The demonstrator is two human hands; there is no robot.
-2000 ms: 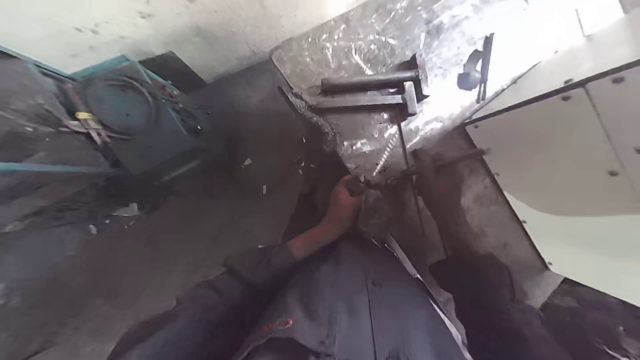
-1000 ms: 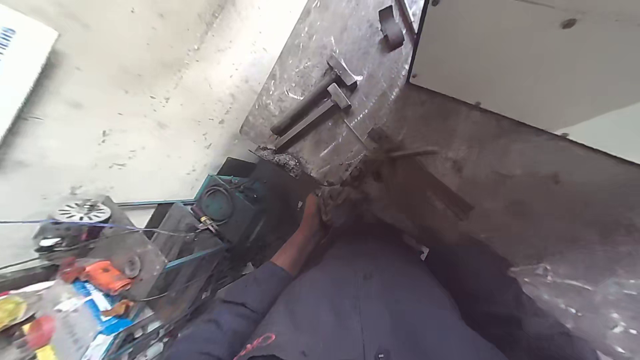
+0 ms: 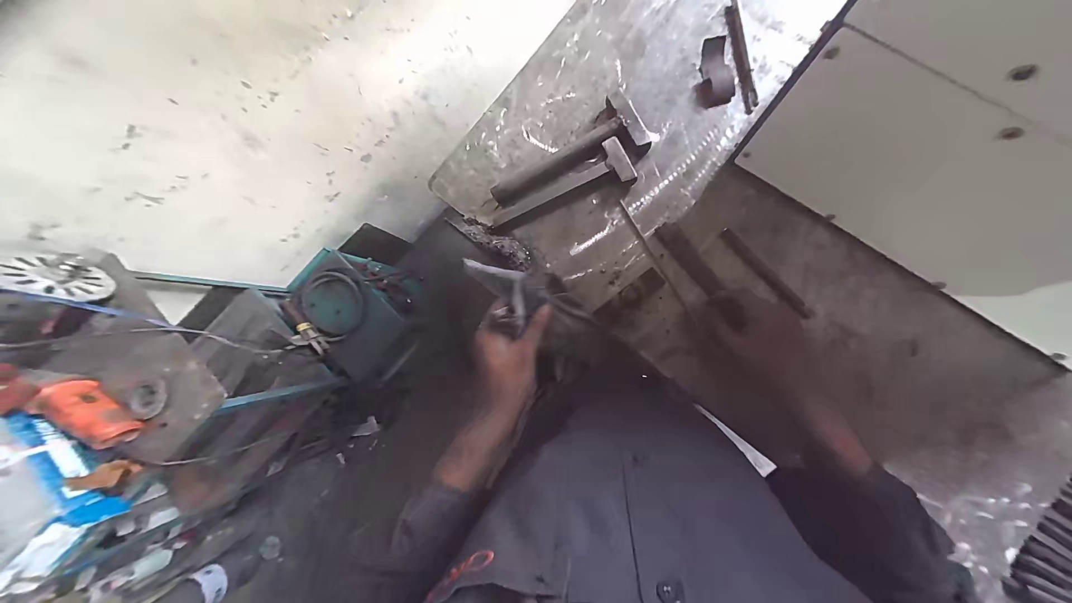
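My left hand (image 3: 512,339) is closed around a crumpled grey cloth or glove (image 3: 519,293), in front of my body by the metal workbench (image 3: 502,109). To its right, my right hand (image 3: 745,327) is dark and blurred over the bench, near a thin rod (image 3: 645,239) and a dark flat bar (image 3: 687,260); whether it holds either is unclear. Beyond my hands, a hammer (image 3: 557,163) lies beside another hammer-like tool (image 3: 620,159) with a bright metal head. A narrow metal bar (image 3: 764,272) lies right of the dark flat bar.
A curved metal piece (image 3: 714,74) and a slim bar (image 3: 740,59) lie at the bench's far end. Pale panels (image 3: 904,167) stand at right. On the left are a teal machine (image 3: 368,318) with coiled cable, an orange power tool (image 3: 84,410) and a slotted disc (image 3: 59,278).
My hands are farther apart, and the grey cloth or glove now shows in my left hand. The view has swung left, bringing in the cluttered area.
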